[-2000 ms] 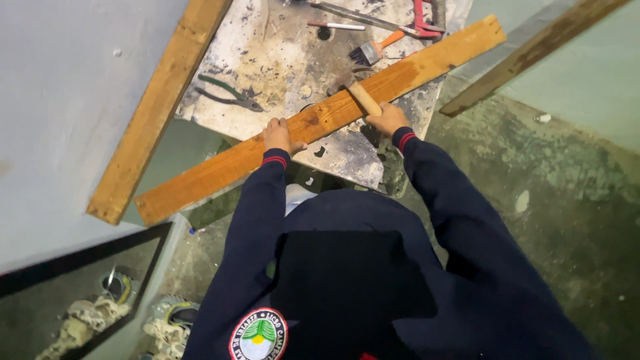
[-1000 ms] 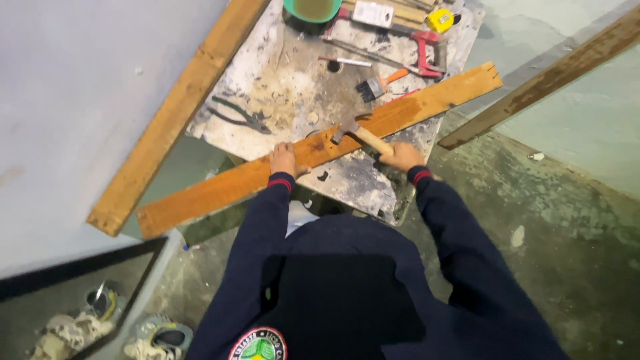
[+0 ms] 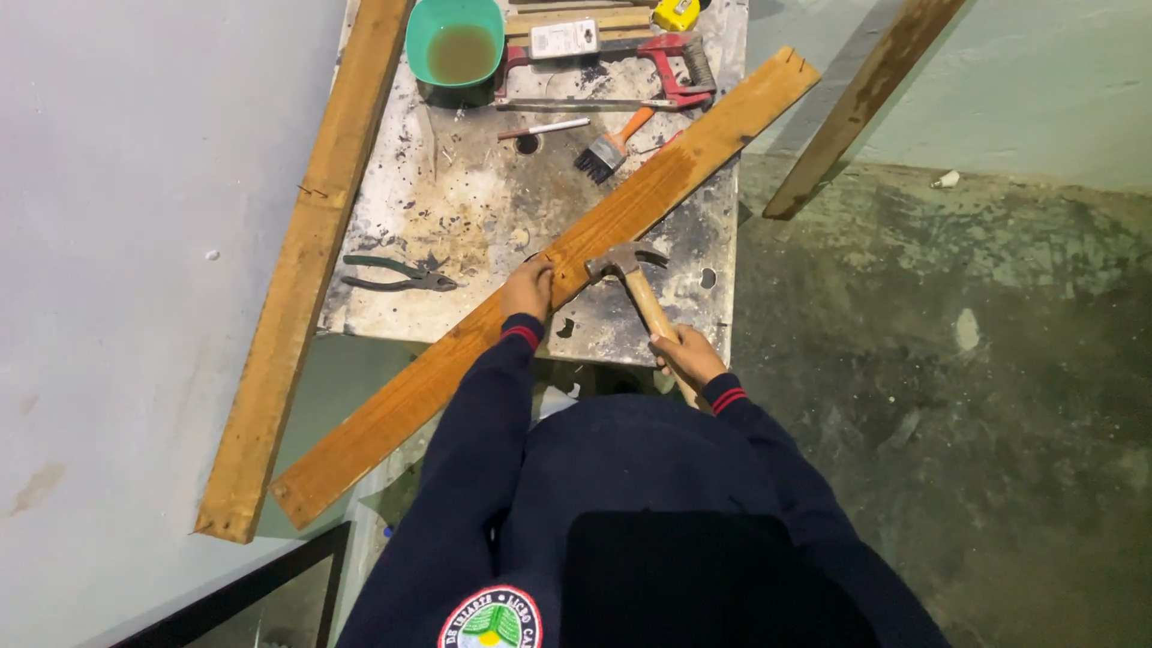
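Observation:
A claw hammer with a wooden handle [image 3: 650, 301] is gripped in my right hand [image 3: 691, 355], its head beside the edge of a long wooden board [image 3: 621, 216]. The board lies diagonally across the worktable, its lower left end past the table's edge and nails standing in its upper right end. My left hand [image 3: 528, 290] rests on the board near its middle, fingertips close to what looks like a small nail [image 3: 562, 275]. Whether the fingers pinch that nail cannot be told.
On the stained worktable [image 3: 450, 207] are pliers [image 3: 400, 274], a paintbrush [image 3: 601, 158], a marker [image 3: 544, 129], a red hacksaw [image 3: 670, 72], a green tub of brownish liquid [image 3: 456, 49] and a yellow tape measure [image 3: 676, 13]. Wooden boards stand at left [image 3: 297, 261] and right [image 3: 859, 108].
The hammer, lying over the board earlier, now has its head at the board's near edge. The board is turned more steeply in view. The view has shifted, showing more of the table's far side.

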